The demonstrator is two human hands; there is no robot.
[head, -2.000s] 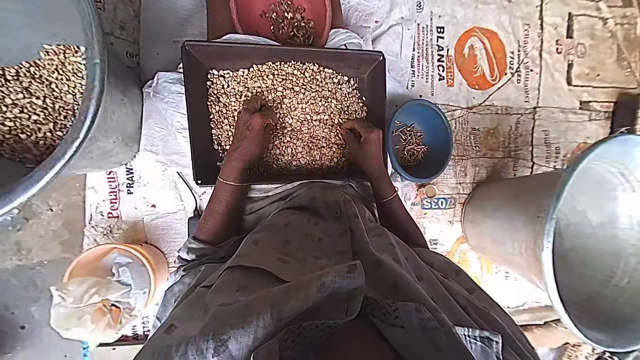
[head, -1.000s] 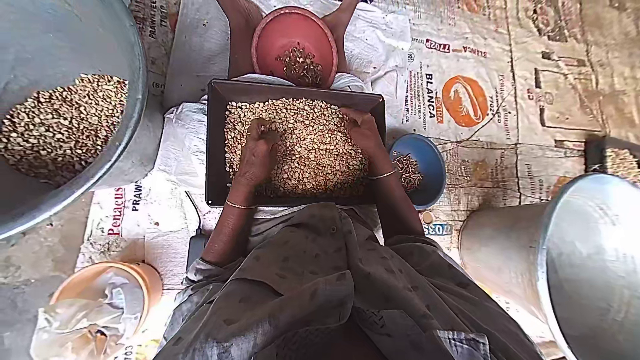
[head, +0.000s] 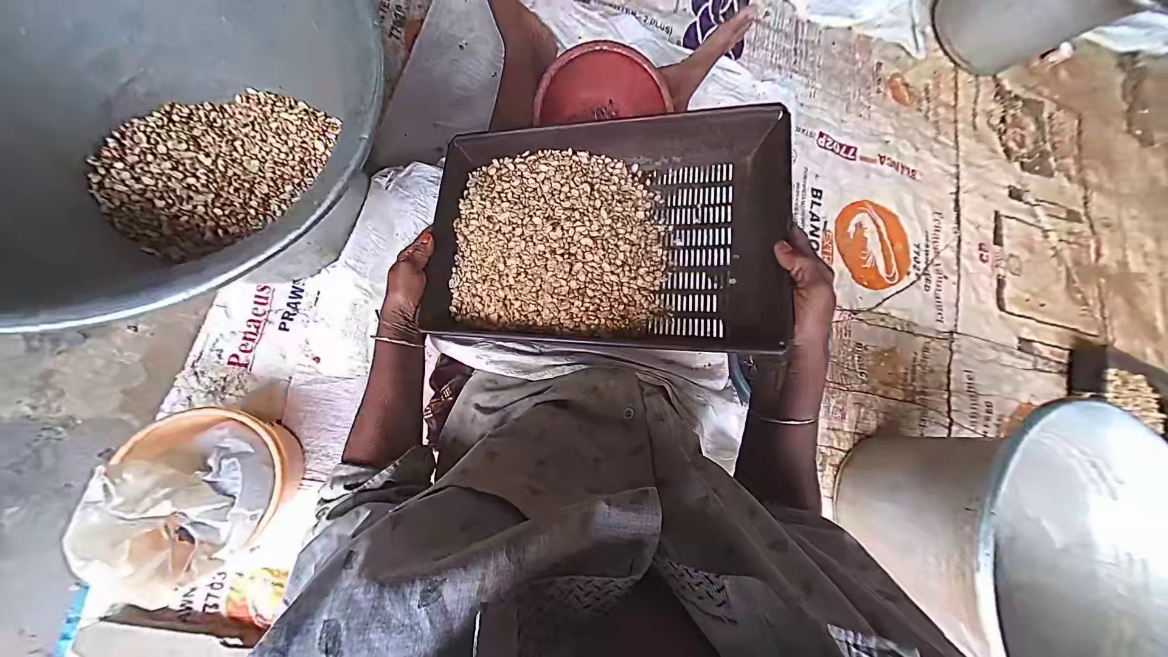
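Note:
A black slotted plastic tray (head: 757, 237) is held up above my lap, its right side a little higher in the view. My left hand (head: 408, 283) grips its left wall, and my right hand (head: 808, 287) grips its right wall with the thumb on the rim. Small pale-brown pieces, perhaps nuts or beans, form a heap (head: 557, 242) over the left and middle of the tray; the slots show on the right. A red plastic bowl (head: 602, 82) stands just beyond, partly hidden by the tray's far edge.
At the left stands a large metal basin (head: 301, 242) with a heap of similar pieces. An orange bucket (head: 287, 456) with a plastic bag is at the lower left. A metal pot (head: 922, 511) lies at the lower right. Printed sacks (head: 912, 365) cover the ground. The blue bowl is mostly hidden.
Both hands have left the heap and taken hold of the tray's side walls. The tray is lifted and tilted, and its pieces have gathered leftward, baring slots. The view has shifted.

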